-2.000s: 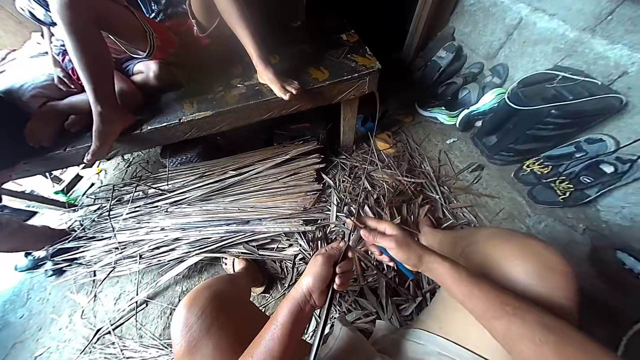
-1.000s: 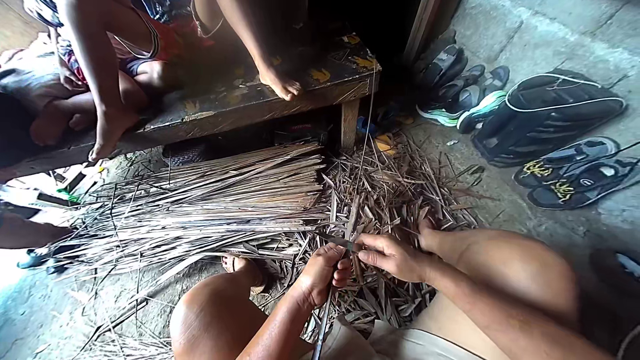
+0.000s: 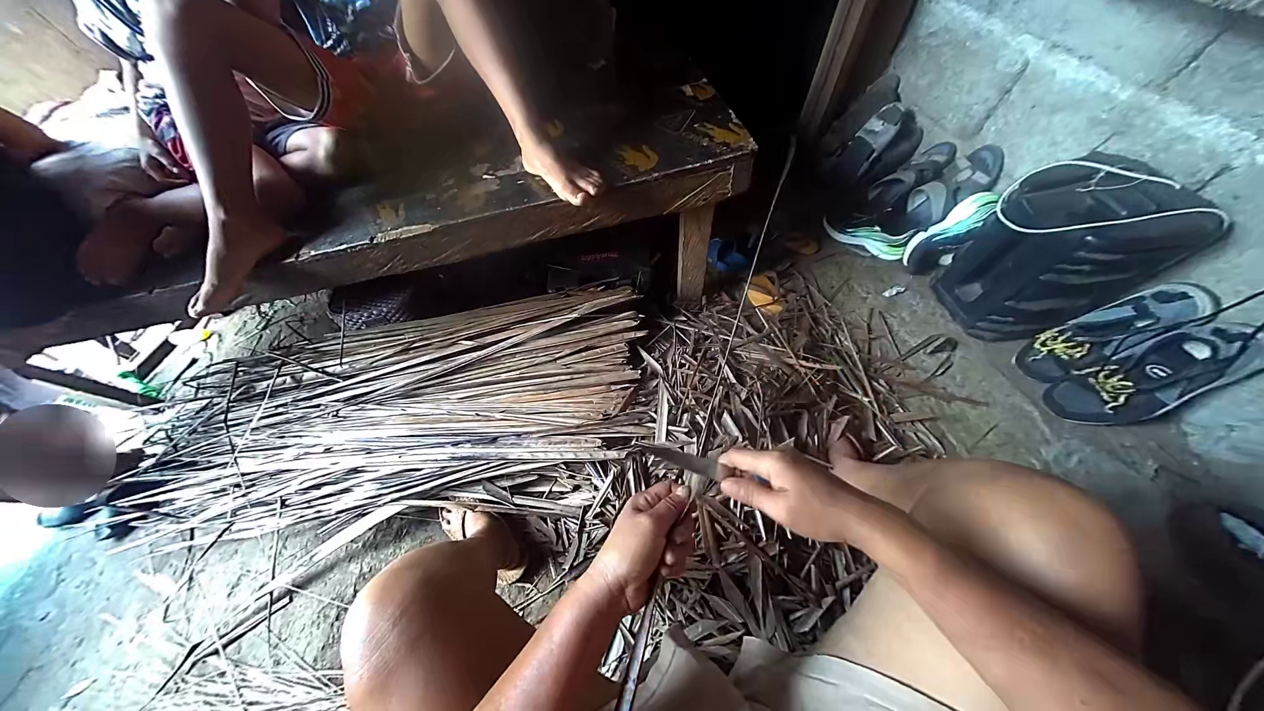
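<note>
My left hand (image 3: 647, 538) is closed around a long thin dark strip (image 3: 640, 652), which runs down between my knees and rises thinly above the fist. Just right of it, my right hand (image 3: 785, 489) holds a knife (image 3: 681, 460) by its hidden handle, the blade pointing left over the top of the left fist. Beneath both hands lies a heap of dry leaf scraps (image 3: 760, 583). Left of them, a large bundle of long dry strips (image 3: 444, 395) is spread on the floor.
Other people's bare legs rest on and hang from a wooden bench (image 3: 425, 222) ahead. At the right stand a black bag (image 3: 1076, 242), sneakers with yellow laces (image 3: 1126, 370) and several other shoes (image 3: 904, 193) by a concrete block wall (image 3: 1096, 89).
The knife now points left, its blade clear above my left fist; one second ago the blade lay at the fist with my hands close together. A long thin strip now slants up past the bench leg.
</note>
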